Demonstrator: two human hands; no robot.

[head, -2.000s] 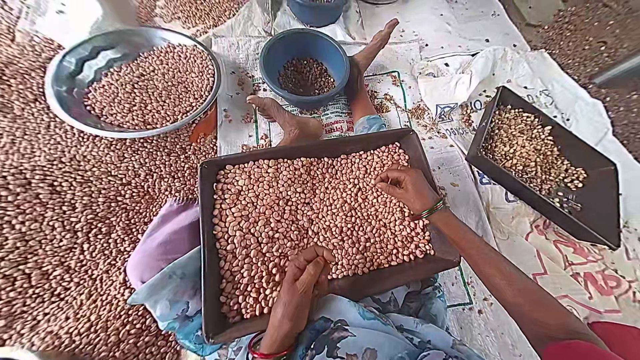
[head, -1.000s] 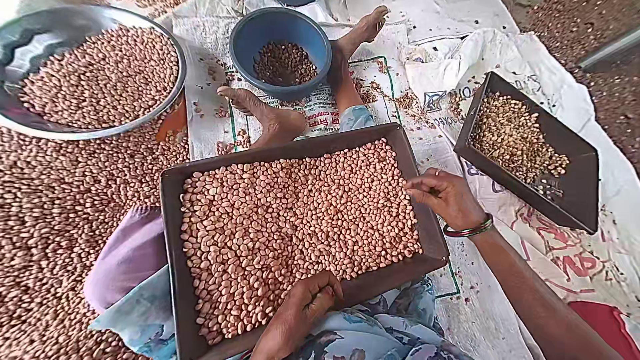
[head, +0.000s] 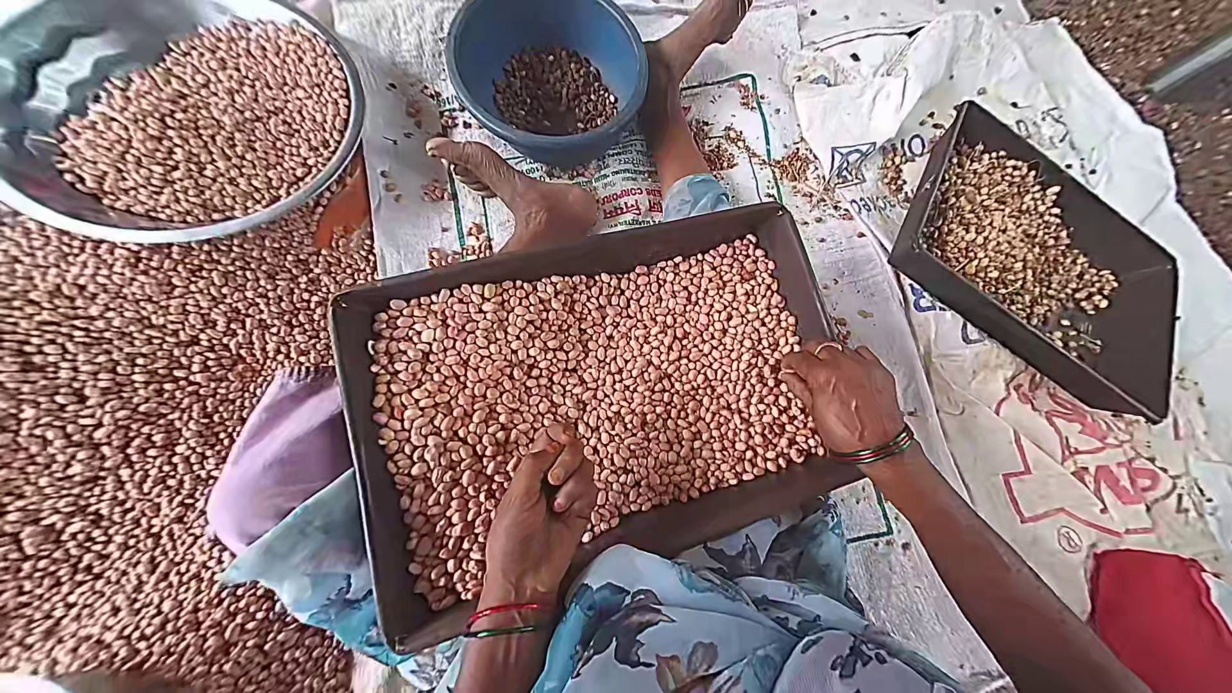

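Note:
A dark rectangular tray (head: 577, 252) lies across my lap, filled with pinkish peanut kernels (head: 616, 375). My left hand (head: 544, 505), with red and green bangles, is curled over the kernels near the tray's front edge; its fingers and thumb meet, and whether a kernel is between them cannot be told. At the tray's right side, my right hand (head: 847, 397), with dark green bangles, rests with bent fingers over the rim and the outermost kernels. Its fingertips are partly hidden, so what they hold does not show.
A steel basin (head: 226, 226) of kernels stands at the upper left above a wide heap of kernels (head: 125, 414). Between my feet is a blue bowl (head: 549, 149) with darker pieces. A second dark tray (head: 1126, 318) holding brownish kernels lies on printed sacks (head: 1001, 385) at the right.
My right hand has moved from above the kernels to the tray's right edge. My left hand has shifted a little on the kernels, its fingers now turned up more. The view has shifted.

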